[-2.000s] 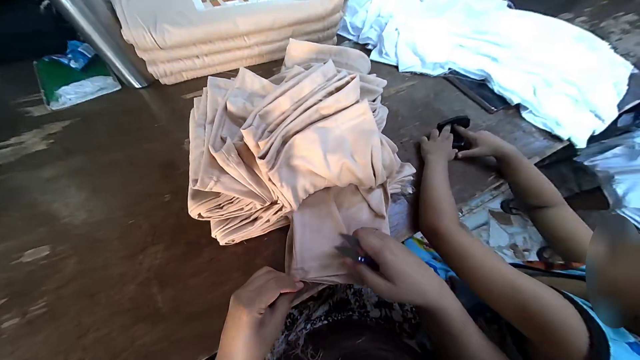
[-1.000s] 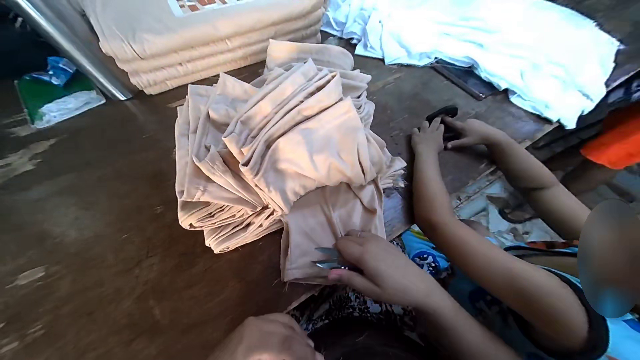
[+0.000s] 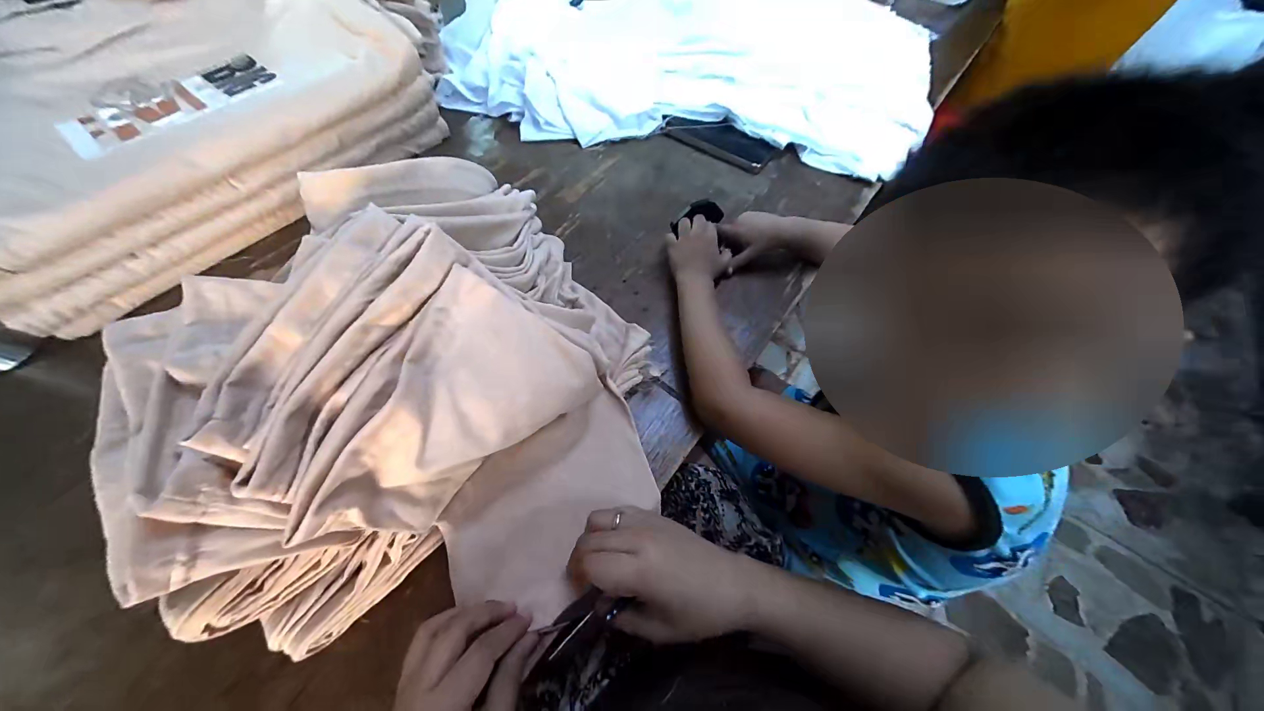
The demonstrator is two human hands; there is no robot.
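My right hand (image 3: 657,578) wears a ring and holds a small pair of metal thread snips (image 3: 575,624), whose blades point left at the lower edge of a beige cloth piece (image 3: 553,504). Fingers of my left hand (image 3: 469,652) pinch that same edge just left of the blades. The piece hangs over the table's near edge, its upper part under a loose heap of folded beige cloth pieces (image 3: 395,375). Whether the blades touch a thread cannot be told.
Another person (image 3: 829,425) leans at the table's right side, both hands on a small black object (image 3: 699,215). Behind lie a tall stack of cream fabric (image 3: 227,178), a heap of white cloth (image 3: 691,69) and a flat dark object (image 3: 726,143). The brown table (image 3: 49,474) has worn patches.
My left hand, low in the frame one second ago, is now at the cloth's lower edge. The snips have moved down from over the cloth to that edge. The view has shifted closer and rightward.
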